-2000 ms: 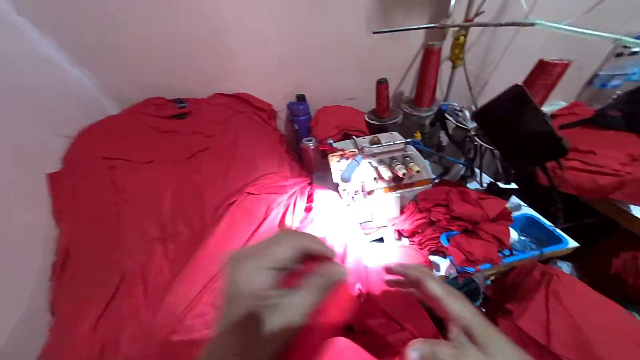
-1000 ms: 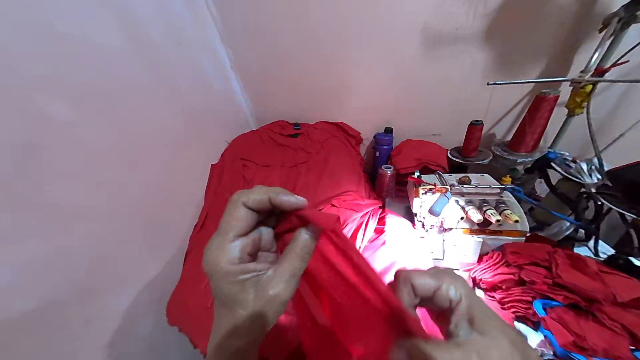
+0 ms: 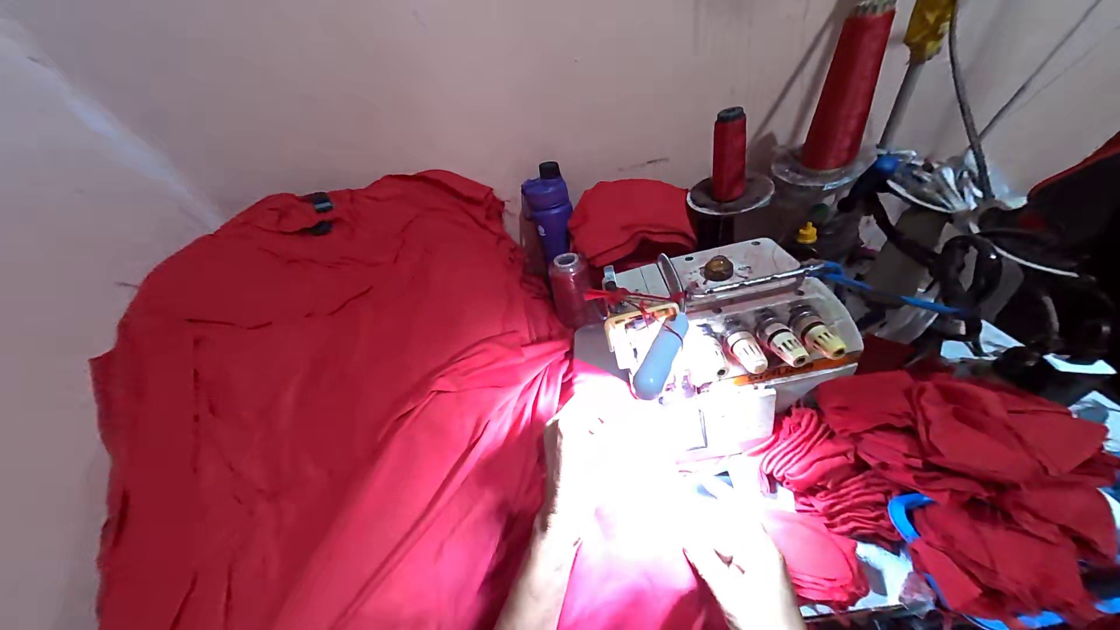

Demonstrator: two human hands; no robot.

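A white overlock sewing machine (image 3: 744,297) with several tension dials stands at the centre right, its lamp glaring over the needle area. Just in front of it, my left hand (image 3: 573,472) reaches up to the machine's left front, over red fabric (image 3: 630,569). Lower and to the right, my right hand (image 3: 735,542) lies at the same fabric beside the machine's front. Glare washes out the fingers of both hands, so their grip cannot be made out. Large red garments (image 3: 332,394) lie spread out to the left of my left hand.
Behind the machine stand a purple bottle (image 3: 549,214), a small thread cone (image 3: 729,157) and a tall red thread cone (image 3: 849,87). Red cut pieces (image 3: 989,437) are heaped at the right over a blue-rimmed basket (image 3: 910,516). Cables (image 3: 962,262) tangle behind them. The wall rises at the back.
Both hands have moved from holding up red fabric before the camera to the lit area at the machine's front. The view has swung right and nearer the machine.
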